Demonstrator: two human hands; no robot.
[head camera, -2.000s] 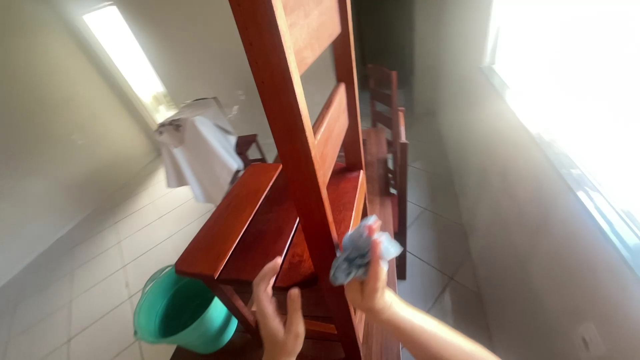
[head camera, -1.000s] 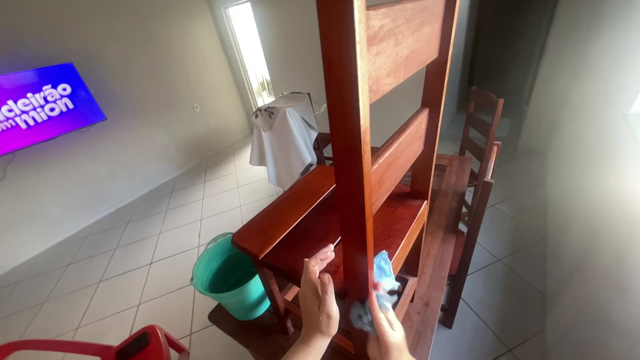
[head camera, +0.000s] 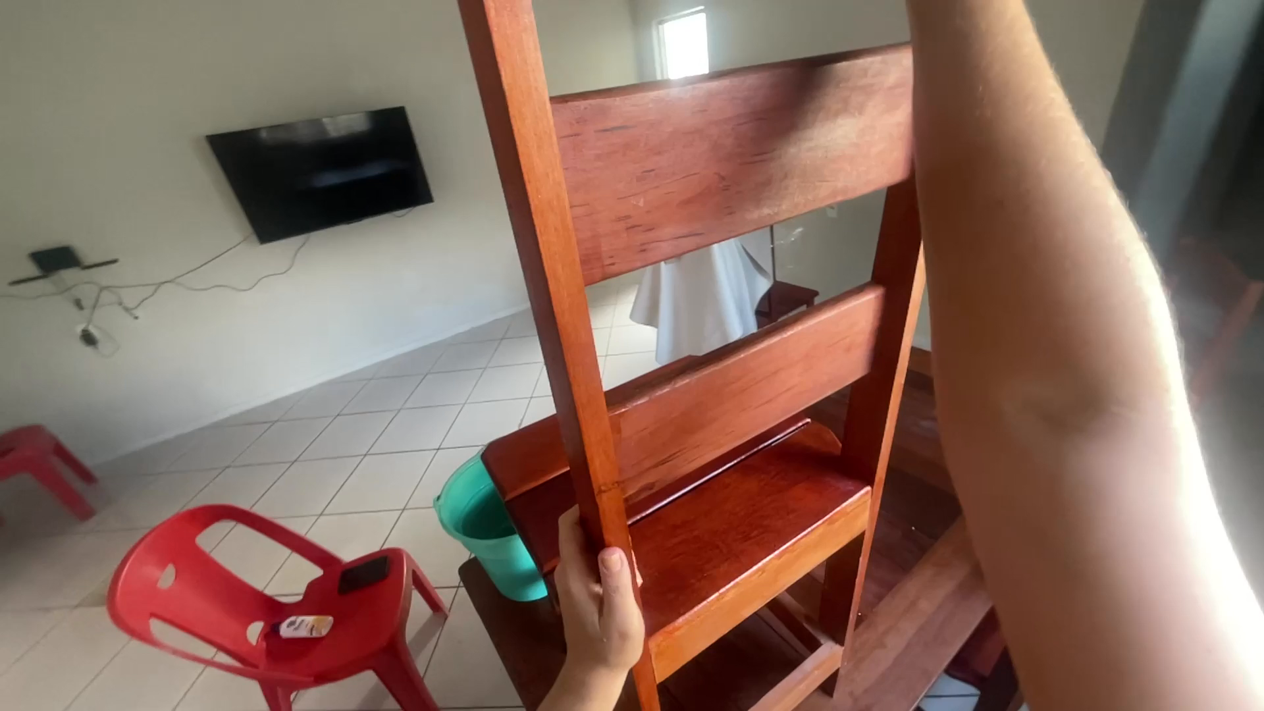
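Note:
A varnished wooden chair (head camera: 731, 168) stands upright before me with its slatted back toward me. My left hand (head camera: 602, 602) grips the chair's left back post low down, thumb on the near face and fingers around the outer side. My right forearm reaches up along the right side of the chair back, and my right hand is beyond the top edge of the view, so what it holds is hidden. Beyond the left post, a green plastic bucket (head camera: 489, 538) sits at the edge of the dark wooden surface (head camera: 509, 642) under the chair.
At the lower left a red plastic chair (head camera: 336, 632) holds a white bottle (head camera: 305, 626) and a dark flat object (head camera: 364, 575). Another red seat (head camera: 44, 454) is at the far left. A television (head camera: 321, 173) hangs on the wall. A white cloth (head camera: 701, 301) drapes behind the chair.
My right hand, low by the post with a bluish cloth or plastic one second ago, has gone up out of view. My left hand has closed around the left post. The television screen has gone dark.

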